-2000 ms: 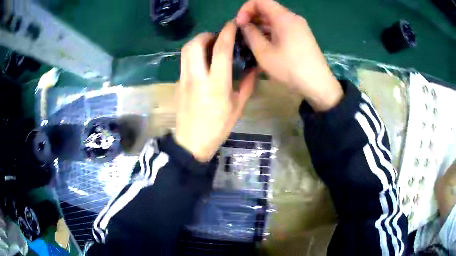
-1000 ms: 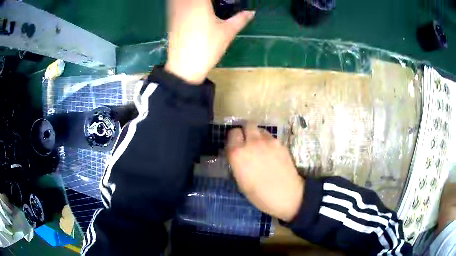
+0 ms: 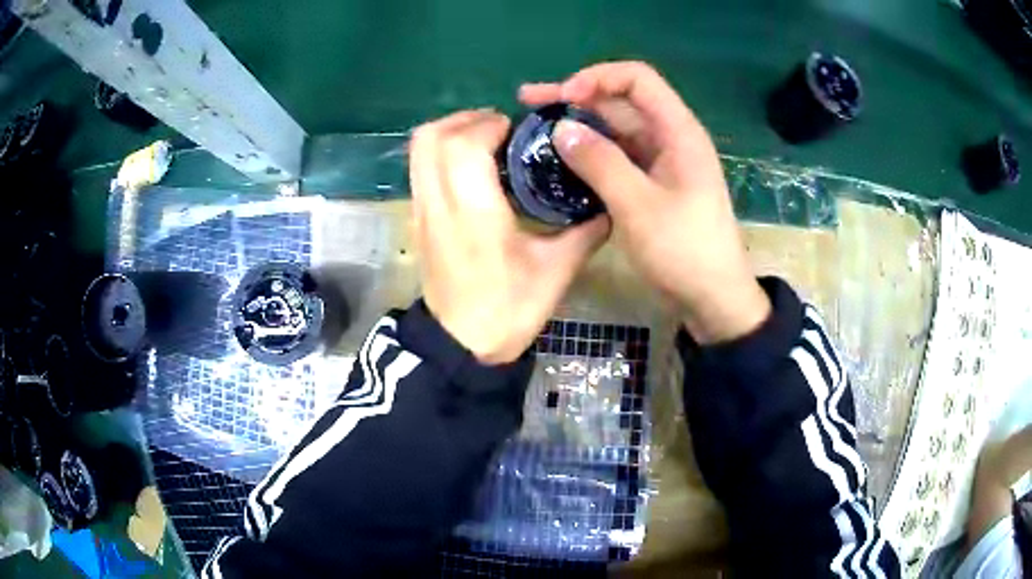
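Observation:
A black cylindrical unit (image 3: 543, 170) is held up over the board's far edge, its end face towards me. My left hand (image 3: 481, 232) is wrapped around its left side and underside. My right hand (image 3: 668, 192) is at its right side, with the thumb pressed on the end face. Whether a small pad is under the thumb cannot be seen. The black pad sheet (image 3: 636, 452) lies on the board below my hands, with a pale gap and a small black square (image 3: 552, 399) in it. My left sleeve covers part of the sheet.
Another unit (image 3: 277, 313) stands on the stacked sheets (image 3: 215, 418) at left, beside a black round part (image 3: 114, 317). More units (image 3: 817, 96) are on the green surface at the far right. A metal post (image 3: 192, 91) stands at upper left. A white label sheet (image 3: 951, 385) and a person's arm are at right.
My right hand has moved from the pad sheet up to the unit. My left hand now grips a unit in front of me. The view has shifted, and units at upper right appear elsewhere.

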